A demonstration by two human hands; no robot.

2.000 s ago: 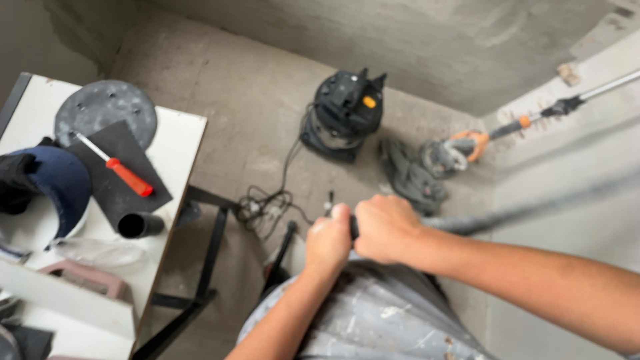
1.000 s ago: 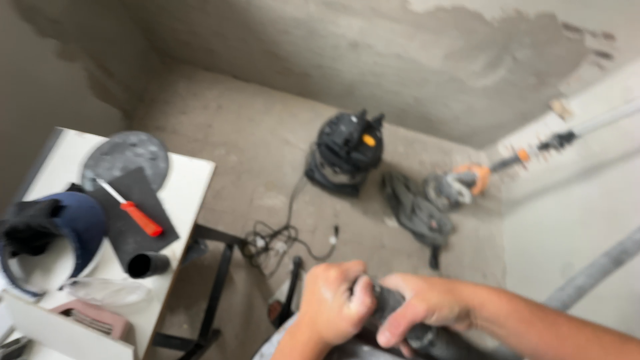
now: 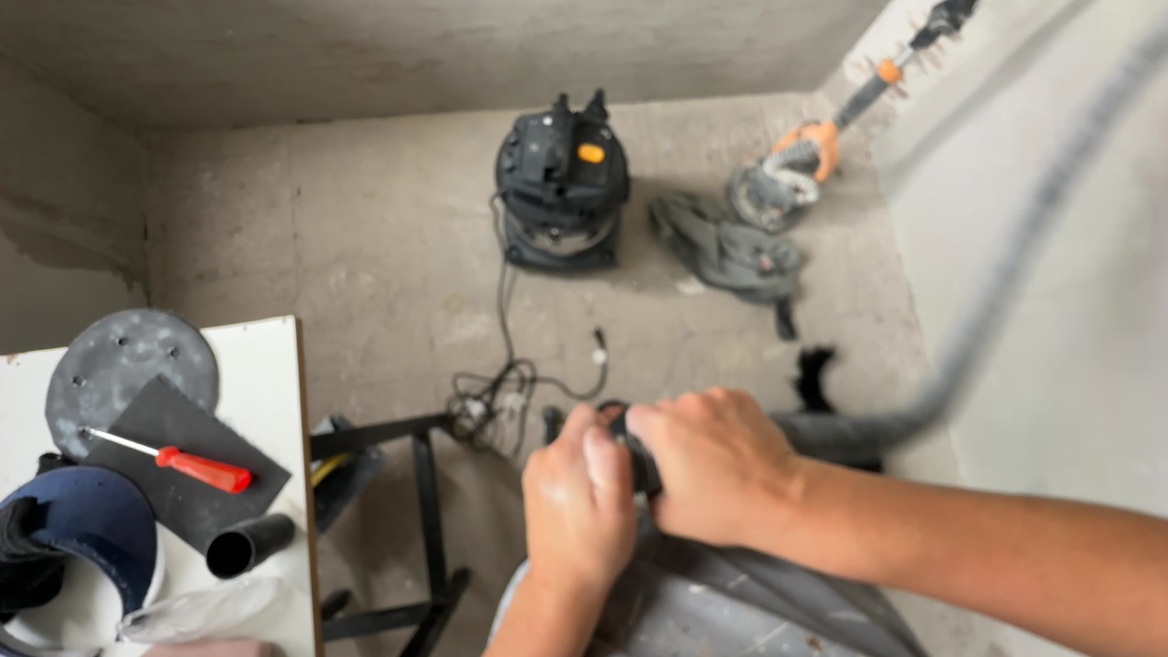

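Observation:
Both hands meet low in the middle of the head view, in front of grey paint-spotted clothing. My left hand (image 3: 581, 488) grips a dark fitting (image 3: 644, 461) whose far end has a reddish part. Beside it my right hand (image 3: 721, 461) is closed around the end of a grey corrugated hose (image 3: 985, 319), where the fitting joins it. From there the hose bends up to the right edge, blurred. My fingers hide most of the joint. Beyond the hands a black canister vacuum cleaner (image 3: 561, 182) stands on the floor, its cable (image 3: 511, 392) tangled in front.
Right of the vacuum lie a grey fabric bag (image 3: 725, 246) and a long-handled drywall sander (image 3: 776, 187) leaning toward the wall. At left, a white table (image 3: 265, 365) bears a round pad (image 3: 132, 374), a red-handled screwdriver (image 3: 205, 468), a short black tube (image 3: 248, 546) and a blue visor cap (image 3: 87, 520).
The hose now bends upward at the right, where earlier it ran straighter. Both hands stay on the hose end and fitting, with the left hand now more upright. The view has shifted.

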